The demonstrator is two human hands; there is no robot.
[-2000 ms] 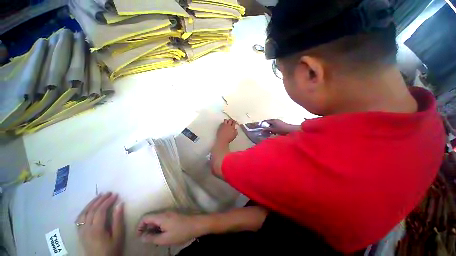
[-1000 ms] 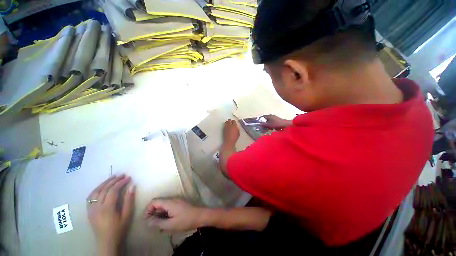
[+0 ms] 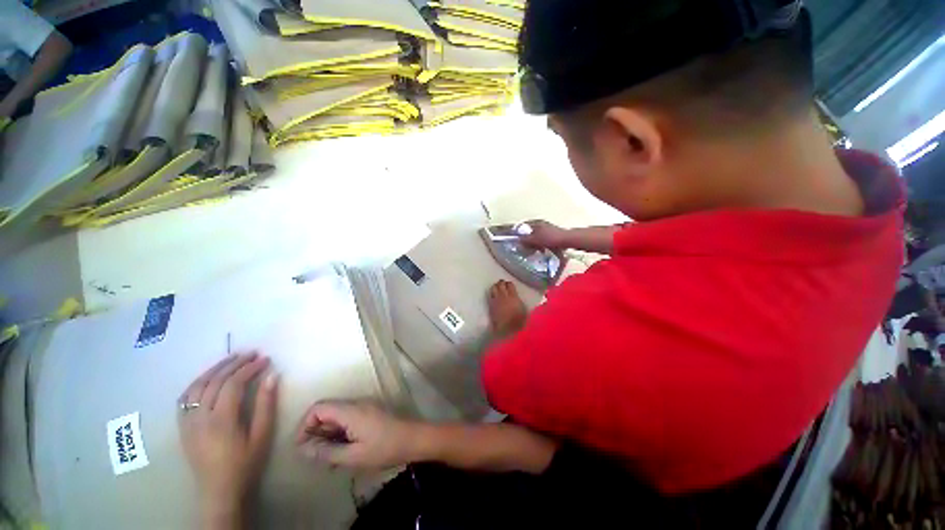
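A stack of beige fabric panels (image 3: 78, 414) lies in front of me. The top panel bears a navy label (image 3: 154, 320), a white label (image 3: 127, 443) with dark characters and a short dark slit near its middle. My left hand (image 3: 226, 424), with a ring, rests flat on the panel just below the slit, fingers slightly spread, holding nothing. My right hand (image 3: 358, 435) is curled just right of it, over the panel. Something small and dark shows between its fingers; I cannot tell its exact shape.
A person in red (image 3: 684, 331) leans in at right, holding an iron (image 3: 523, 255) over another beige panel (image 3: 456, 280). Yellow-edged bundles (image 3: 332, 78) are piled at the back, folded pieces (image 3: 135, 135) at back left. Brown pieces (image 3: 891, 455) lie at lower right. Another person's arm (image 3: 36, 67) shows at top left.
The iron has moved down and slightly left on the other panel, and the person's other hand has shifted right, uncovering a white label. My hands have barely moved.
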